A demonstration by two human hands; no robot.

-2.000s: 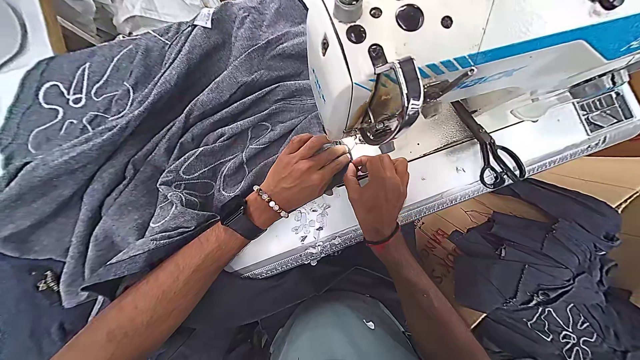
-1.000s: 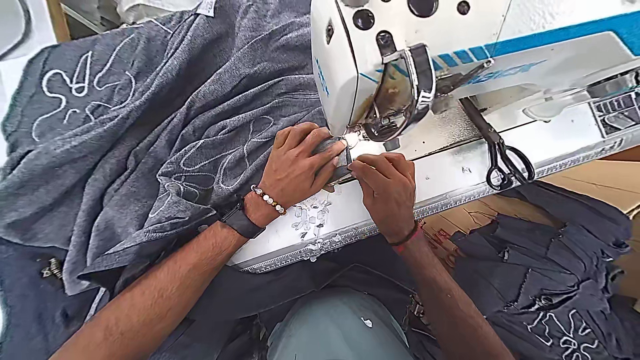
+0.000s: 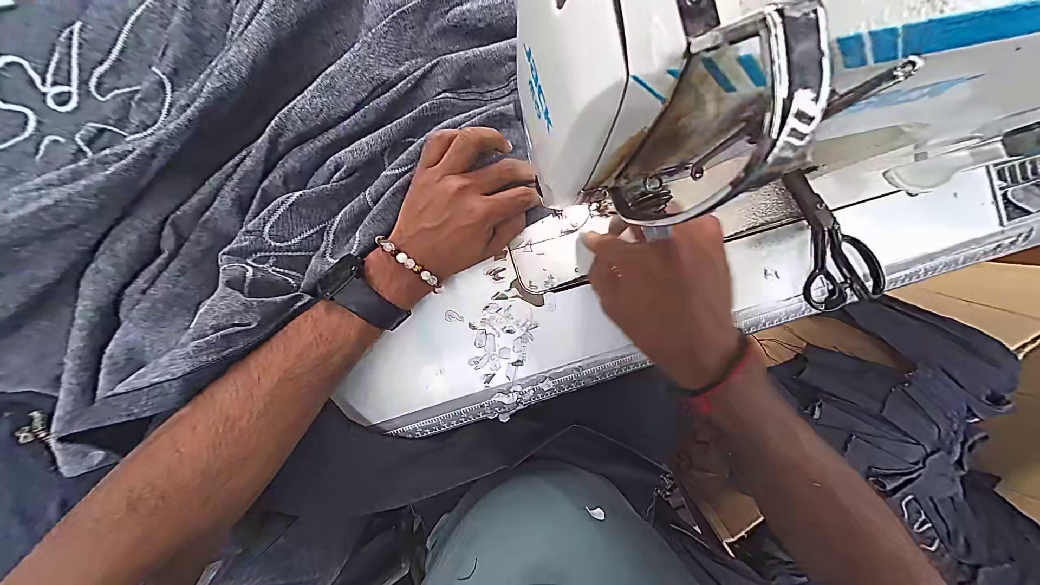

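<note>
A white and blue Jack sewing machine (image 3: 577, 106) fills the upper right. My left hand (image 3: 467, 199), with a bead bracelet and a dark watch at the wrist, rests on the edge of a grey knit fabric (image 3: 268, 146) left of the needle area. White looped stitching marks the fabric. Close to the presser foot, my right hand (image 3: 662, 284) is raised with bent fingers, its fingertips partly hidden behind the machine's guard. Whether it pinches anything cannot be seen. Dark-handled scissors (image 3: 841, 260) lie on the machine bed at the right.
Small clear scraps (image 3: 504, 337) are scattered on the white machine bed (image 3: 422, 357) near its front edge, which bears a measuring tape strip. Dark fabric pieces (image 3: 902, 406) lie on cardboard (image 3: 967, 301) at the lower right. Dark cloth hangs below the bed.
My right hand has moved from beside my left fingers, at the small cloth edge, to the right and under the machine's head. The gap between the hands has widened. The view has come nearer.
</note>
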